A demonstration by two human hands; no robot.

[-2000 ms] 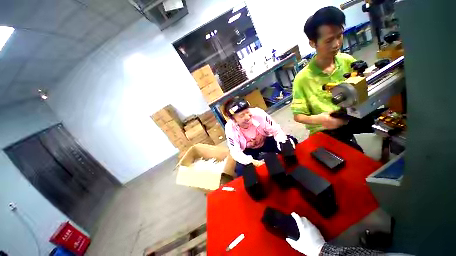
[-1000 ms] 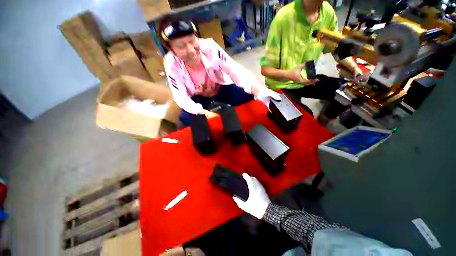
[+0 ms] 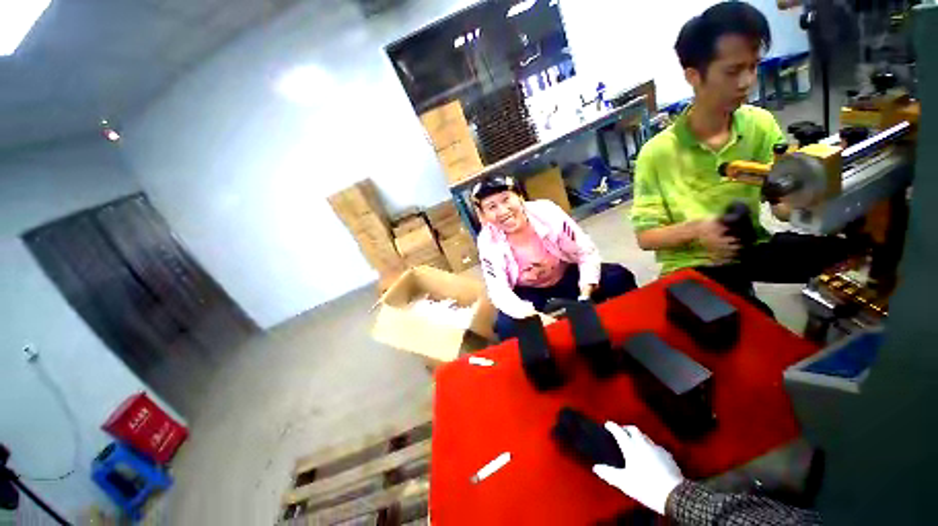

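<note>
My right hand [image 3: 643,468], in a white glove, grips the near end of a black box [image 3: 588,438] at the front of the red-covered table [image 3: 555,473]. My left hand is not in view. A larger black block [image 3: 669,372] stands just beyond my glove. Two narrow black pieces [image 3: 537,354] stand side by side near the far edge. Another black block [image 3: 704,308] is at the far right. A slim whitish object [image 3: 492,467] lies near the left edge, and a smaller white one [image 3: 480,362] lies farther back.
A person in pink [image 3: 537,252] crouches behind the table. A person in green [image 3: 710,170] sits beside the machine [image 3: 813,180], holding something dark. An open carton [image 3: 411,334] and a wooden pallet [image 3: 360,473] are left. A blue stool [image 3: 132,478] stands by a red container [image 3: 146,426].
The view dropped closer to the table, then swung back up. The seated person's gloved hand has left the far-right block. My right hand keeps its grip on the black box.
</note>
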